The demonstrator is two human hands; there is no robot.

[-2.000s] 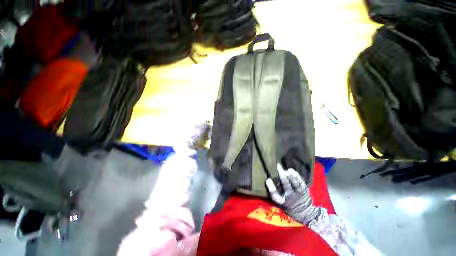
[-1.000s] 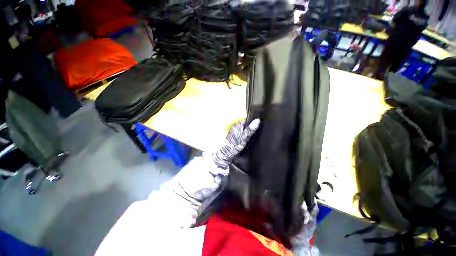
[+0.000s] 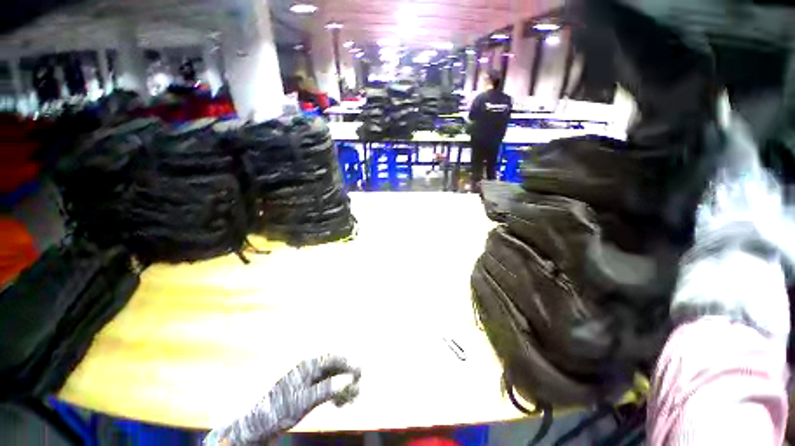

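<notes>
My left hand (image 3: 309, 392), in a grey-white knitted glove, is over the table's front edge with its fingers loosely bent and nothing in it. My right arm reaches up at the right edge; my right hand (image 3: 728, 144) is blurred beside dark bags, and its grip cannot be made out. A pile of dark olive backpacks (image 3: 540, 305) stands on the right of the table. A blurred dark bag (image 3: 649, 78) shows above the pile.
The yellow table (image 3: 200, 331) bears stacked backpacks (image 3: 292, 183) at the back left. Another bag (image 3: 65, 305) lies at the left edge. Small snips (image 3: 454, 349) lie near the pile. A person (image 3: 491, 122) stands beyond the table.
The backpack held before me is no longer there. My left hand has let go and is lower; my right arm has moved up and right to the pile. The view has tilted up.
</notes>
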